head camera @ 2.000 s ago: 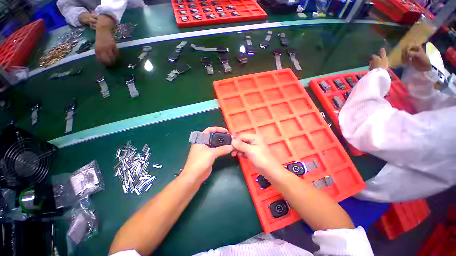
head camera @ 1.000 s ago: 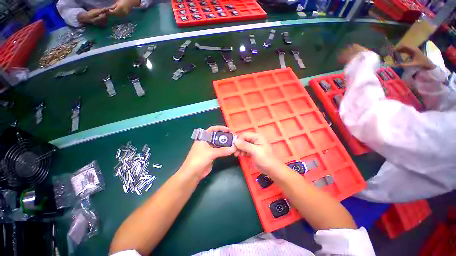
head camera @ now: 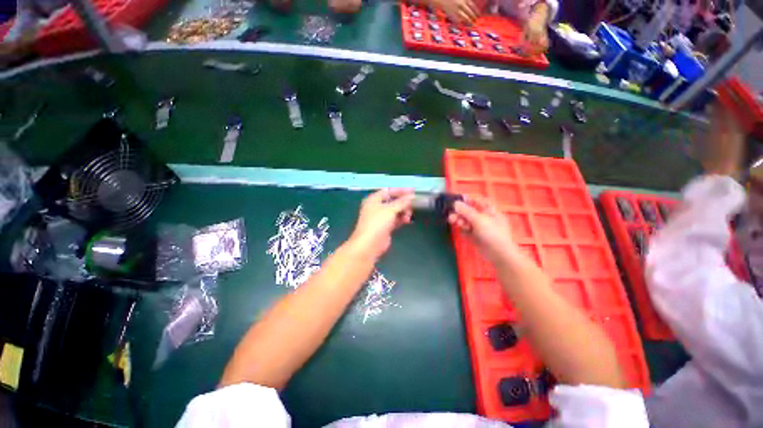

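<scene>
My left hand (head camera: 386,219) grips the grey metal band (head camera: 424,201) of a watch. My right hand (head camera: 473,219) holds its dark watch head (head camera: 448,203). The watch is above the bench near the left edge of the orange-red compartment tray (head camera: 544,226). Dark watch heads (head camera: 502,336) lie in pockets at the near end of the tray, partly hidden by my right arm. A larger pile of shiny silver pieces (head camera: 294,248) and a smaller pile of finer pieces (head camera: 378,296) lie left of the tray.
Watches (head camera: 336,123) are scattered on the dark green belt (head camera: 192,88) beyond the pale edge strip. A fan (head camera: 121,185), clear bags (head camera: 219,247) and a black item (head camera: 63,338) are at left. A person's white sleeve (head camera: 698,259) and another filled tray (head camera: 640,209) are at right.
The view has swung left, so the bench things appear further right. The watch is turned so its head shows edge-on, and my left hand has shifted onto the band. The finer silver pile has come into view.
</scene>
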